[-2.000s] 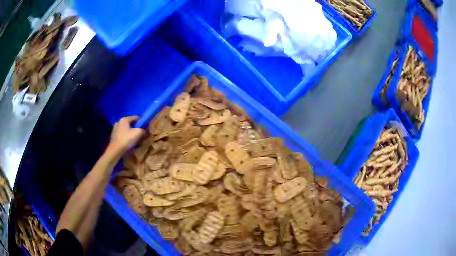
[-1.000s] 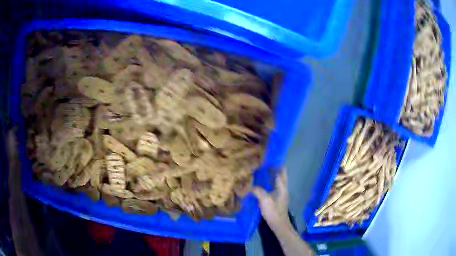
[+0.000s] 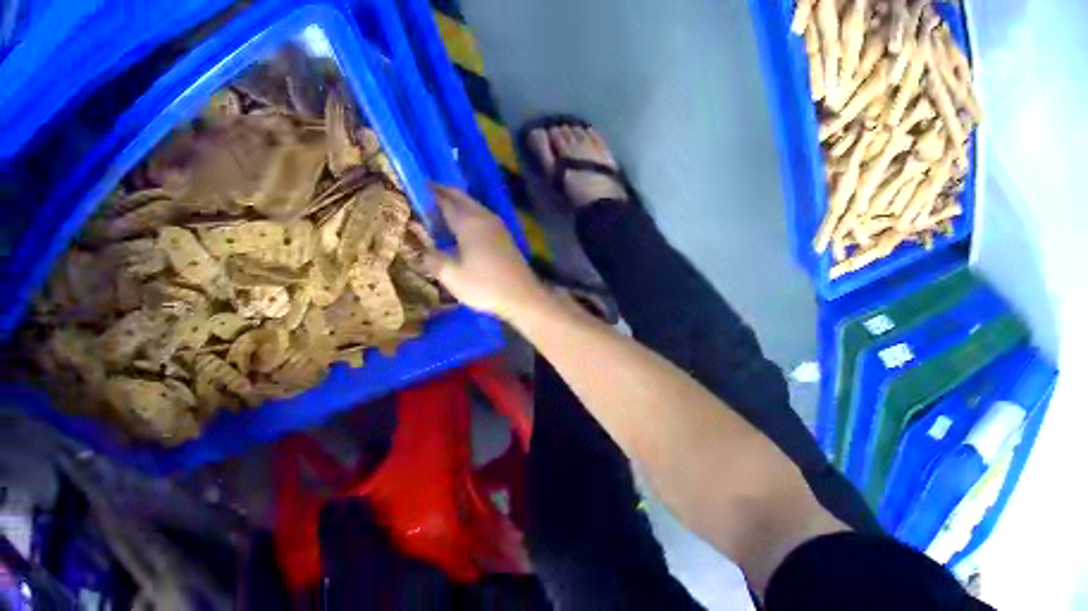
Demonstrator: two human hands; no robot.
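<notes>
A blue crate (image 3: pixel 394 368) full of flat tan oval pieces (image 3: pixel 257 287) lies at the left, tilted in the view. My right hand (image 3: pixel 483 257) grips the crate's right rim near its corner, with the fingers over the edge by the pieces. The arm comes in from the lower right. My left hand is not visible. The crate's lower left part is dark and blurred.
A red stool (image 3: pixel 430 477) stands below the crate. A crate of tan sticks (image 3: pixel 895 119) is at the upper right, above stacked blue and green crates (image 3: pixel 919 382). Yellow-black tape (image 3: pixel 495 137) runs along the floor by my sandalled foot (image 3: pixel 585 167).
The filled crate has shifted left in the view and its right end now lies near the tape. My right hand stays on its rim. My left arm has gone out of view; my legs and the stool show.
</notes>
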